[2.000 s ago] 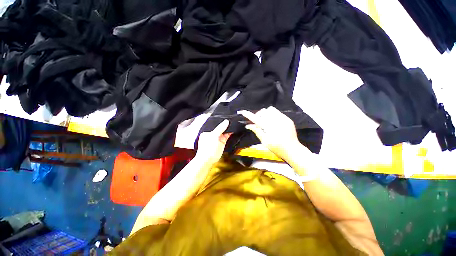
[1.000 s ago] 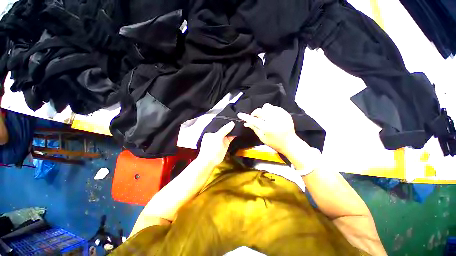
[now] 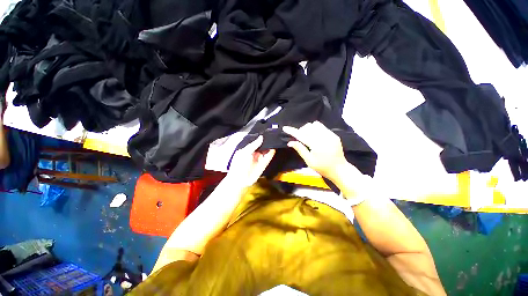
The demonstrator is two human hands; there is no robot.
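A black garment (image 3: 312, 110) lies over the front edge of the white-topped table, its near edge between my hands. My left hand (image 3: 250, 165) pinches the folded edge from the left. My right hand (image 3: 317, 149) holds the same edge from the right, its fingertips on the cloth. A tiny white label (image 3: 275, 126) shows on the cloth between the hands. Whether the right hand also holds a small tool cannot be seen.
A large black garment heap (image 3: 75, 63) covers the table's left and far side. A garment leg or sleeve (image 3: 431, 63) stretches right. Dark stacked cloth (image 3: 505, 26) is at upper right. A red stool (image 3: 159, 203) and a blue crate (image 3: 55, 280) stand on the floor. Part of a person (image 3: 4, 144) shows at far left.
My fingertips have shifted slightly along the garment edge, and the tiny white label now shows between them. The person at the far left has moved slightly.
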